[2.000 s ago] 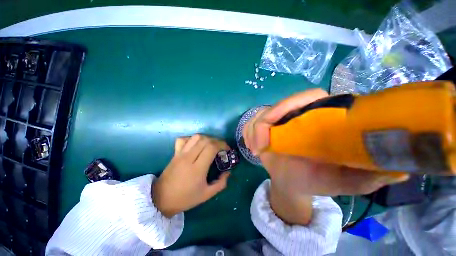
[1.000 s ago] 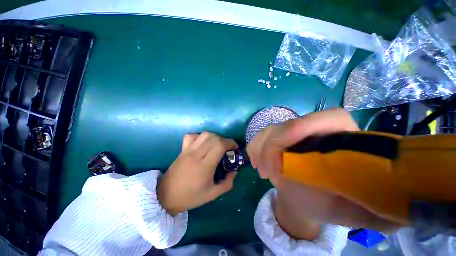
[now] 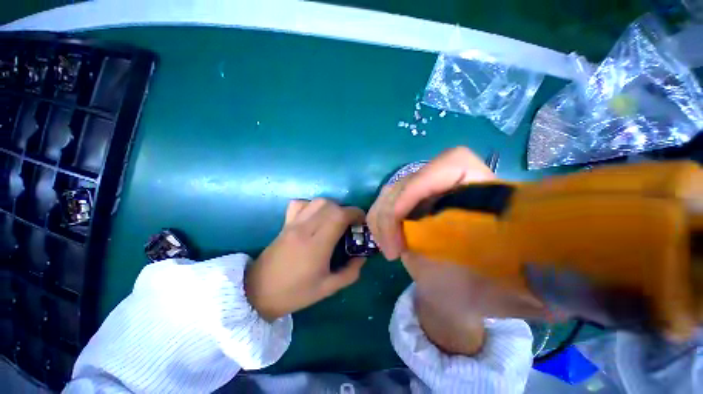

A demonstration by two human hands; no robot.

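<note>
My left hand [image 3: 312, 254] holds a small squarish black housing [image 3: 360, 240] between thumb and fingers on the green bench; its shiny metallic inside faces up. My right hand [image 3: 432, 223] grips a large orange electric screwdriver [image 3: 593, 238] with a black grip strip, partly blurred. Its nose points left toward the housing. The bit is hidden by my fingers, so contact with the housing cannot be told. A round silver-grey dotted plate [image 3: 404, 171] is mostly covered by my right hand. A second housing [image 3: 166, 245] lies beside my left sleeve.
A black blister tray [image 3: 127, 146] on the left holds several units. Small white parts [image 3: 416, 123] lie below a small clear bag [image 3: 484, 88]. A larger clear bag [image 3: 617, 108] covers a grey dotted shape. Thin metal tips [image 3: 492, 161] show behind my right hand. A blue item [image 3: 566, 365] is lower right.
My right hand and the screwdriver first moved right and down off the plate, then slightly left and up, now covering most of the plate beside the housing. My left hand keeps hold of the housing.
</note>
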